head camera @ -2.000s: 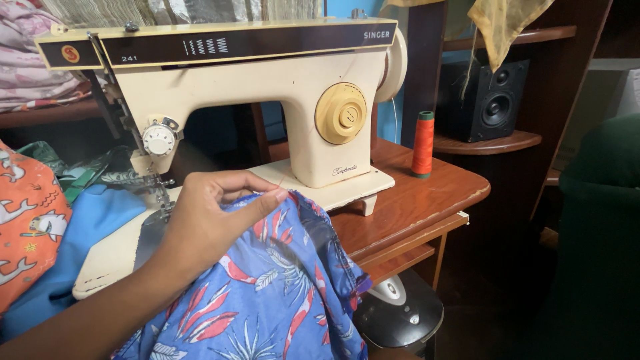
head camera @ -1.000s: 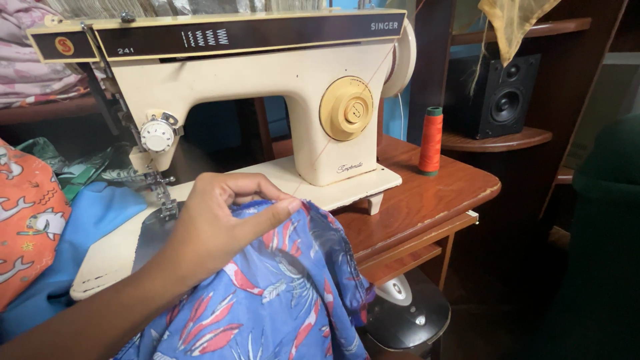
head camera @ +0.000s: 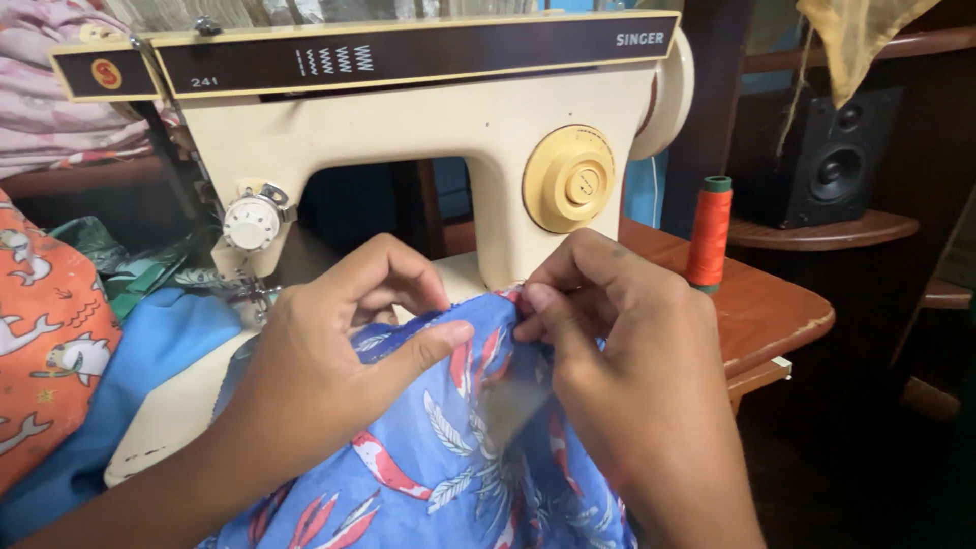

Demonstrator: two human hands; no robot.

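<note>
A blue fabric with red and white leaf print hangs in front of the sewing machine. My left hand holds its top edge between thumb and fingers. My right hand pinches the same edge a little further right, where a bit of red shows at the fingertips. Behind both hands is the cream Singer sewing machine, its presser foot to the left of my left hand. A cone of orange-red thread stands upright on the wooden table, right of the machine.
Orange printed fabric and plain blue fabric lie at the left. Folded pink fabric is piled behind them. The wooden table's rounded corner is at the right, with a black speaker on a shelf beyond.
My right hand has come into view and grips the fabric's edge. My left hand held that edge in both earlier frames. The cloth's top edge is now spread between the hands.
</note>
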